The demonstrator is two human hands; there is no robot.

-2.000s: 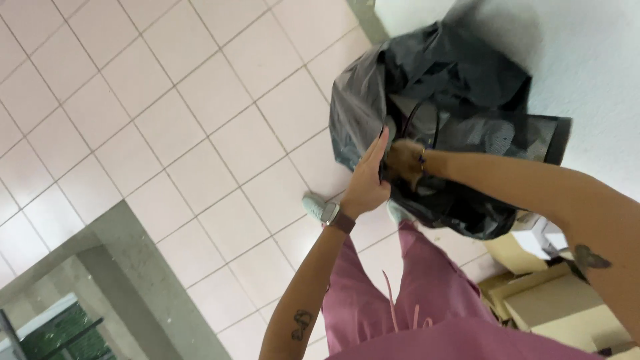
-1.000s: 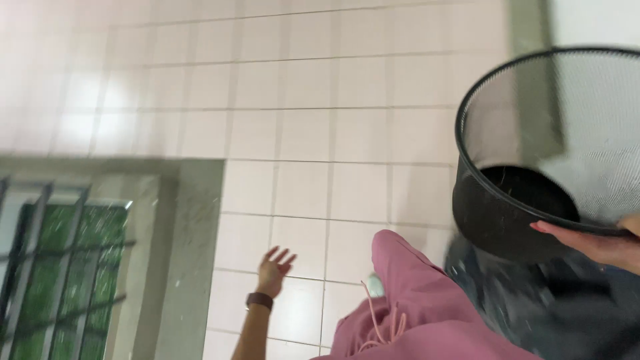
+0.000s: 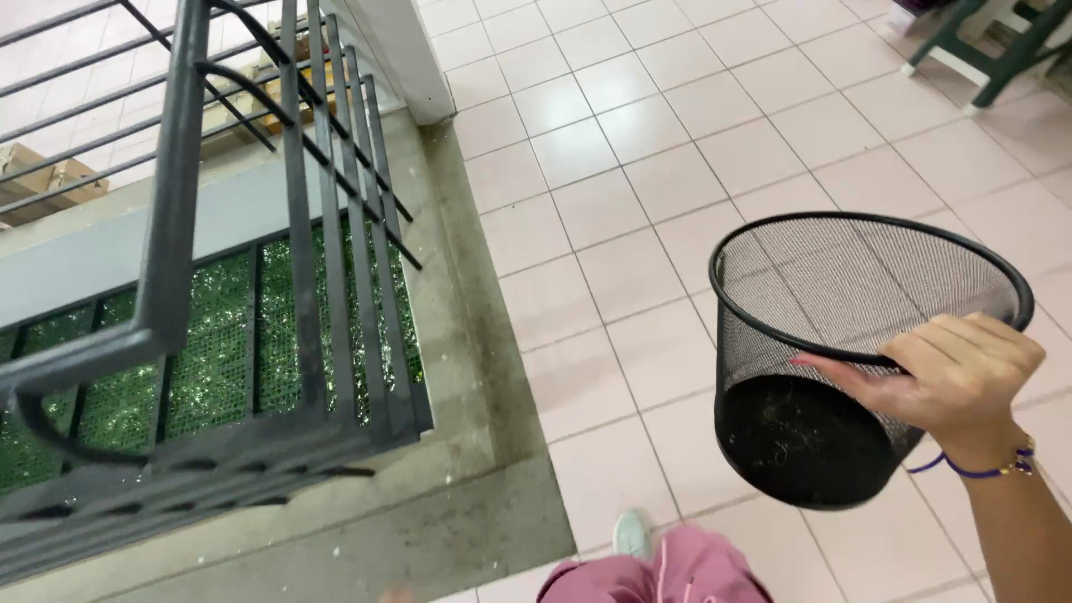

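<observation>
My right hand [image 3: 963,377] grips the rim of a black wire-mesh wastebasket [image 3: 804,444] at the right of the view, its fingers over the rim and the thumb along the near side. The basket is held above the tiled floor with its mouth tilted toward me. Its solid dark bottom has a few thin hairs or bits of dust on it. Of my left hand only a blurred bit of skin shows at the bottom edge, left of my pink trousers, so its fingers cannot be made out.
A dark metal railing [image 3: 159,251] stands at the left on a concrete curb [image 3: 469,352], with green netting [image 3: 218,335] below. Cardboard boxes [image 3: 50,180] lie beyond the bars. A white pillar base [image 3: 410,67] rises at the top, and a green-and-white stool [image 3: 963,59] stands at the upper right.
Two seconds ago both hands were at a black plastic bag; one second ago my right hand held the basket above it. The view has since swung toward the railing, and the bag is out of sight.
</observation>
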